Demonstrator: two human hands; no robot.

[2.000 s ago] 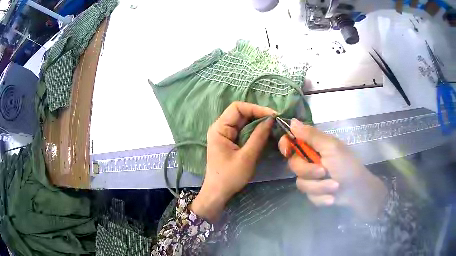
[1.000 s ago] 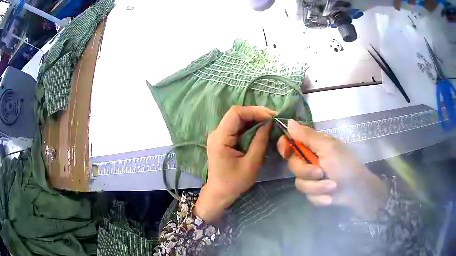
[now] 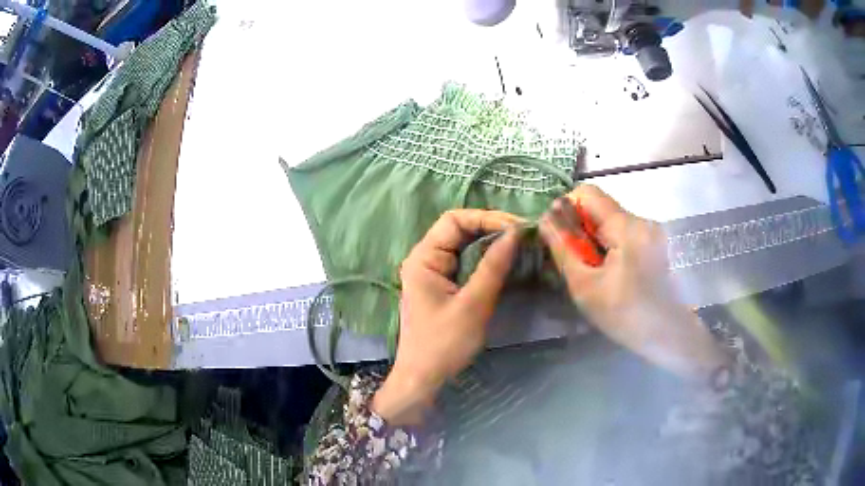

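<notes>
A green garment piece lies on the white table, with pale stitching rows across its gathered part. A narrow green strap loops over it, and another loop hangs at the table's front edge. My left hand pinches the cloth between thumb and fingers. My right hand holds the orange-red handle of a small tool, and its fingertips are close to my left fingertips at the cloth. The tool's metal point is hidden.
The sewing machine head is at the top. Black tweezers and blue-handled scissors lie right. A measuring tape runs along the front edge. A brown board and dark green cloth are at left.
My right hand has moved up and turned, and the orange-red handle is now higher, more upright and nearer the pinched cloth. The metal point is no longer visible. My left hand keeps its pinch.
</notes>
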